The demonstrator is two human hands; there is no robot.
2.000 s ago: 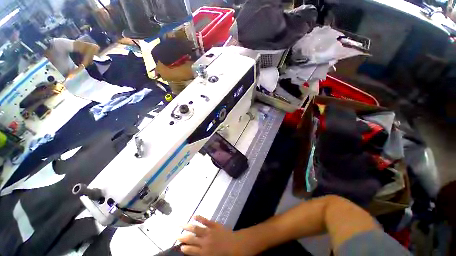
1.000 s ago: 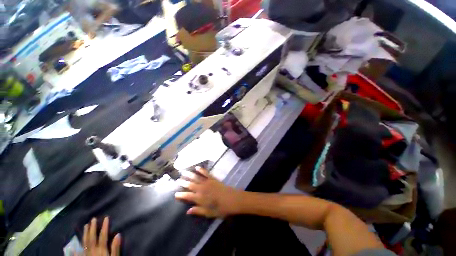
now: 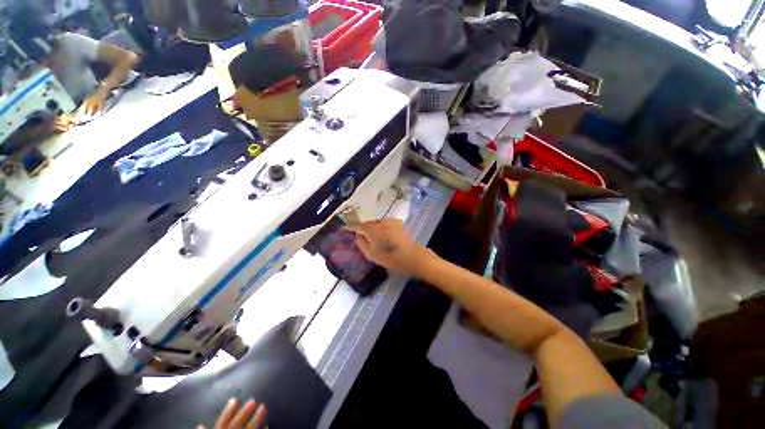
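Note:
The white sewing machine (image 3: pixel 243 209) stands with its needle end at lower left. A dark fabric panel (image 3: pixel 281 377) lies under and in front of the needle end, one corner raised. My left hand (image 3: pixel 237 416) is at the bottom edge, cut off, with fingers spread on this panel. My right hand (image 3: pixel 384 245) is under the machine arm, over the smartphone (image 3: pixel 346 261), fingers bent together. A small pale thing shows at its fingertips; whether the hand holds it is unclear. The needle area is mostly hidden by the head.
A carton (image 3: pixel 633 327) with dark pieces (image 3: pixel 541 243) stands at right. Beyond it are a red basket (image 3: pixel 564 161) and pale offcuts (image 3: pixel 520 84). A ruler strip (image 3: pixel 356 323) runs along the table's front. Dark cloth (image 3: pixel 50 310) spreads at left. Another person's hands (image 3: pixel 91 105) show at upper left.
My right hand has moved from the cloth beside the needle end up to the phone under the arm. My left hand, out of view at first, has moved right along the bottom edge.

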